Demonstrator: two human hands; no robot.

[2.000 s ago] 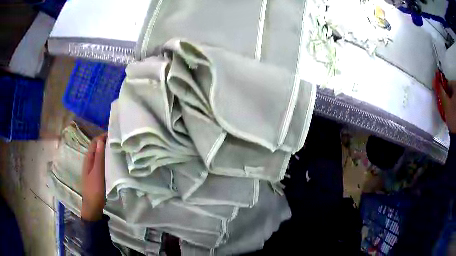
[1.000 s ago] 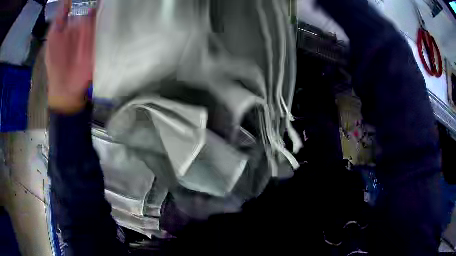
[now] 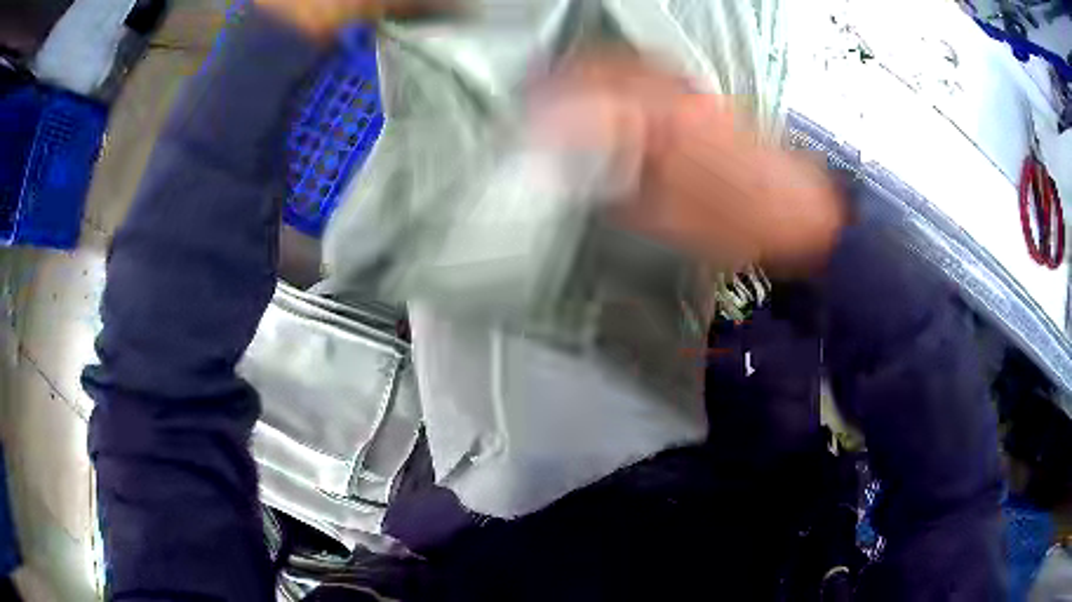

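Observation:
Pale grey-green garment pieces [image 3: 553,400] hang in a gathered mass from the white table's edge over my lap, blurred by motion. My right hand [image 3: 694,165] is blurred and lies against the upper front of the pieces; its fingers are not clear. My left hand [image 3: 335,12] is cut off by the top edge, at the upper left of the pieces, and its grip cannot be seen. Fabric shears with red handles [image 3: 1042,212] lie on the table at the right, apart from both hands.
The white table [image 3: 905,129] with a measuring strip runs along the right. A blue crate [image 3: 335,147] stands behind my left forearm, another blue crate [image 3: 53,165] at far left. More grey-green stacks [image 3: 323,382] lie low at the left. Thread bits are on the table.
My right hand has let go of the shears and moved onto the pieces. My left hand has moved up to the top edge. The pieces have been lifted and bunched.

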